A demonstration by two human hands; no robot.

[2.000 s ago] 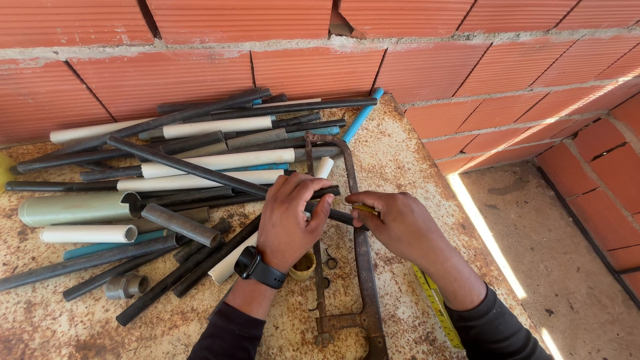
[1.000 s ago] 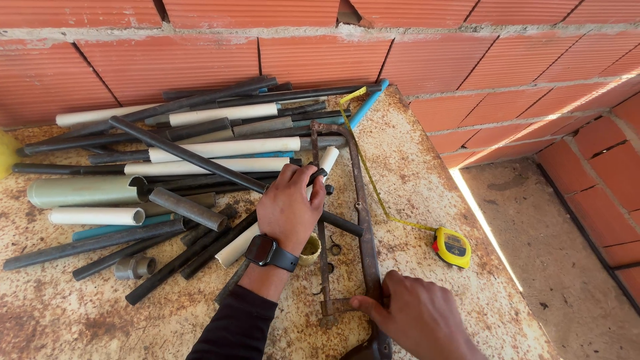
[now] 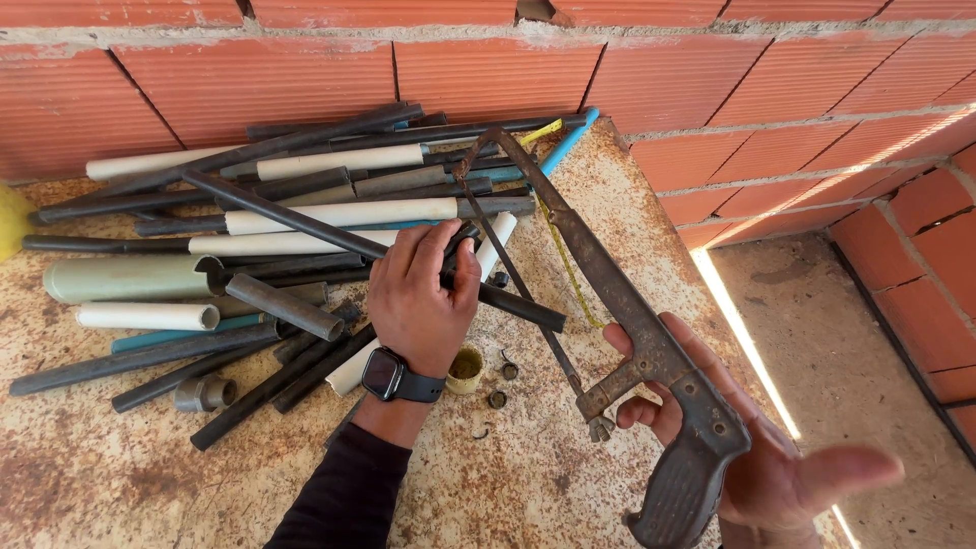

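My left hand [image 3: 423,293], with a black watch at the wrist, grips a long black plastic pipe [image 3: 290,217] whose cut end juts out to its right. A rusty hacksaw [image 3: 610,282] lies tilted across my right hand [image 3: 762,473]. That palm is turned up under the frame and handle, with the thumb stretched out and some fingertips curled by the frame. The saw's blade [image 3: 511,274] passes close to the pipe near its end; whether they touch cannot be told. Part of a yellow tape measure's blade [image 3: 568,267] shows behind the hacksaw; its case is hidden.
Many black, white, grey and blue pipe pieces lie heaped on the rusty metal table [image 3: 191,480], with a wide green pipe [image 3: 133,277] and a grey fitting [image 3: 204,393]. Small cut rings [image 3: 497,399] lie near a yellowish fitting [image 3: 465,367]. Brick walls [image 3: 320,84] stand behind.
The hacksaw has been lifted from the table and tilted by my right hand, which held a yellow thing at the pipe two seconds ago. The tape measure's case, seen one second ago, is now hidden.
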